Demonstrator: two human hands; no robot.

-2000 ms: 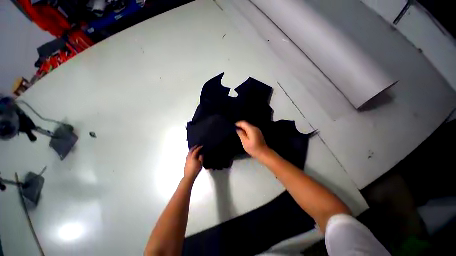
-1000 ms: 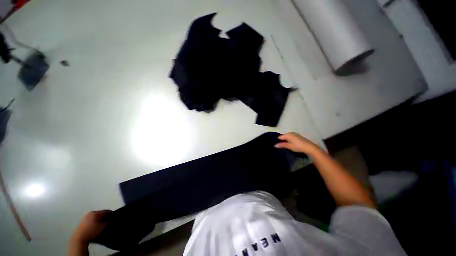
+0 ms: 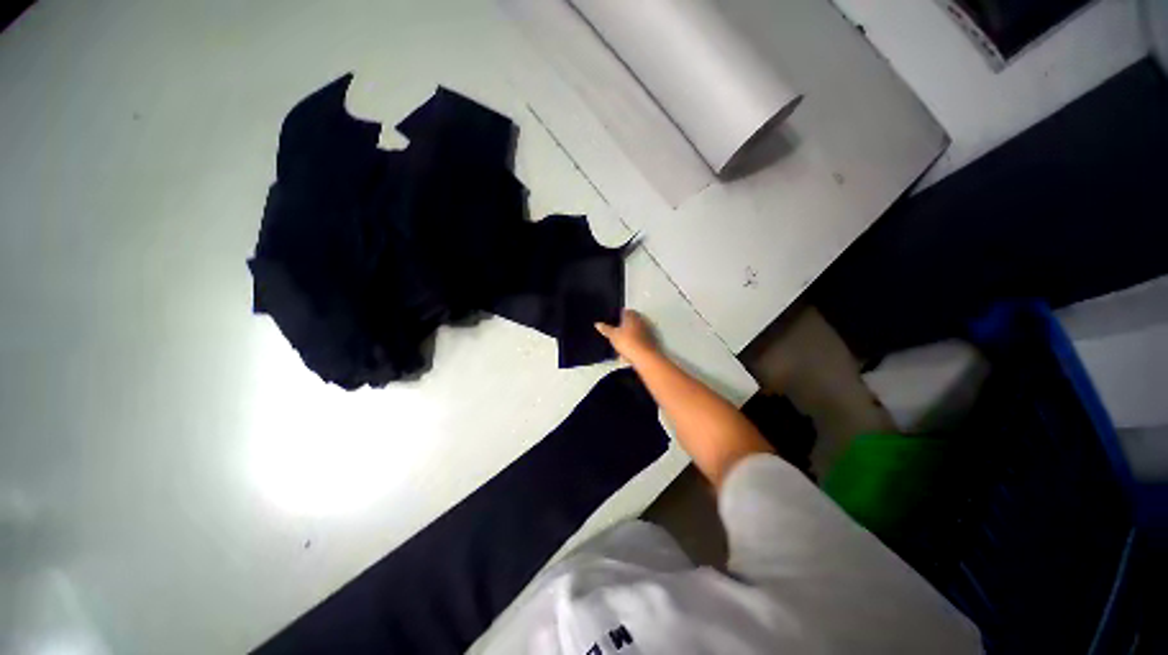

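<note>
An irregular pile of dark cut panels (image 3: 397, 237) lies on the white table (image 3: 141, 192). My right hand (image 3: 626, 337) is at the lower right corner of the pile, with its fingers on the edge of a small dark panel (image 3: 591, 307). Whether the fingers pinch it is hard to tell. A long dark strip-like panel (image 3: 512, 525) lies flat along the near table edge, just below my right hand, and runs out of the bottom of the picture. My left hand is out of the picture.
A thick white-grey paper roll (image 3: 698, 77) lies on the table at the upper right. Past the table's right edge are a dark surface (image 3: 1025, 205), a green item (image 3: 884, 480) and a blue-edged dark container (image 3: 1082, 397) low down.
The long strip panel, earlier held at both ends, now lies along the near edge. My right hand has moved from it to the pile's corner. My left hand has left the picture. The view has shifted right.
</note>
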